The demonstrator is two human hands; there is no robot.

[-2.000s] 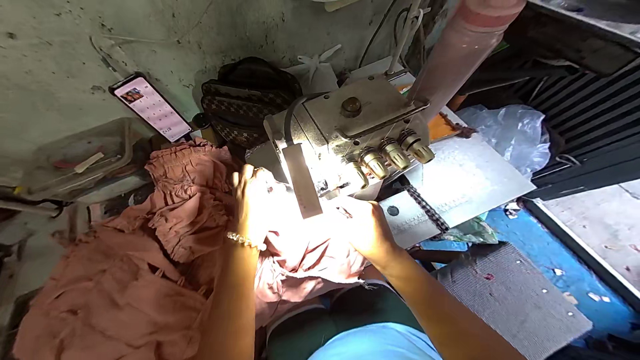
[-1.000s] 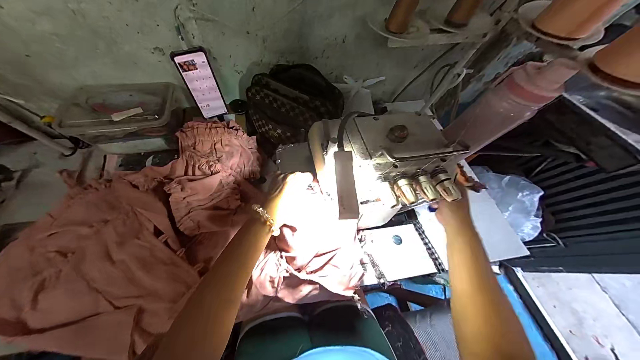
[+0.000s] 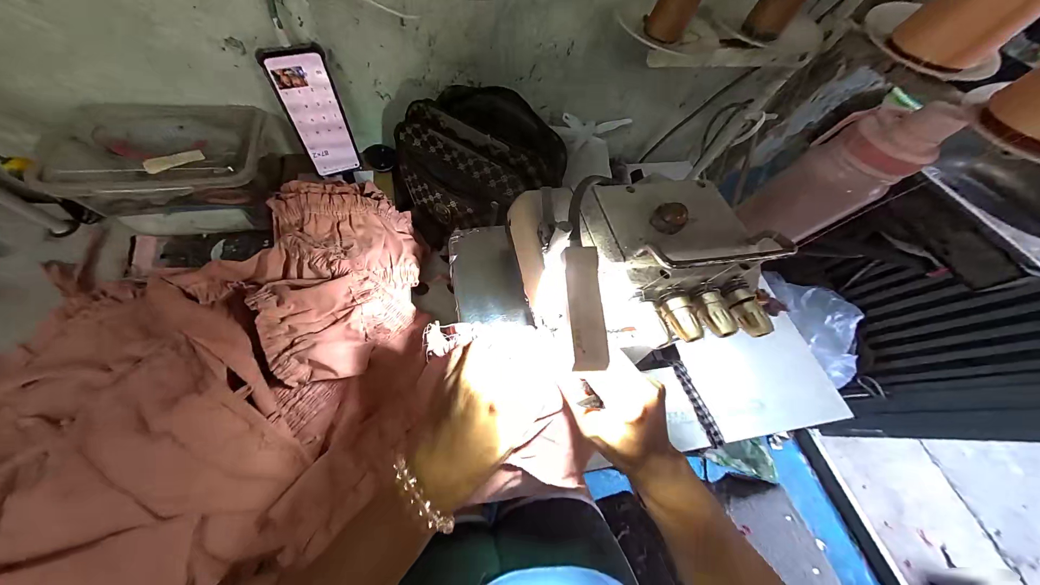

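A serger sewing machine with brass-coloured tension knobs stands at centre right, its lamp glaring over the needle area. Salmon-pink fabric lies in front of it, between my hands. My left hand, a beaded bracelet at its wrist, rests on this fabric left of the lit area. Close to the machine's front, my right hand is at the fabric's right edge, with a small dark metal piece by its thumb; glare hides what its fingers hold. A large heap of gathered salmon-pink garments covers the left side.
A phone leans against the wall beside a clear plastic box. Behind the machine sit a patterned dark bag and a pink bottle. Thread cones stand at upper right. White sheets and a plastic bag lie right.
My right hand has left the tension knobs, where it was a second ago, and is back by the fabric in front of the machine. My left hand stays on the fabric.
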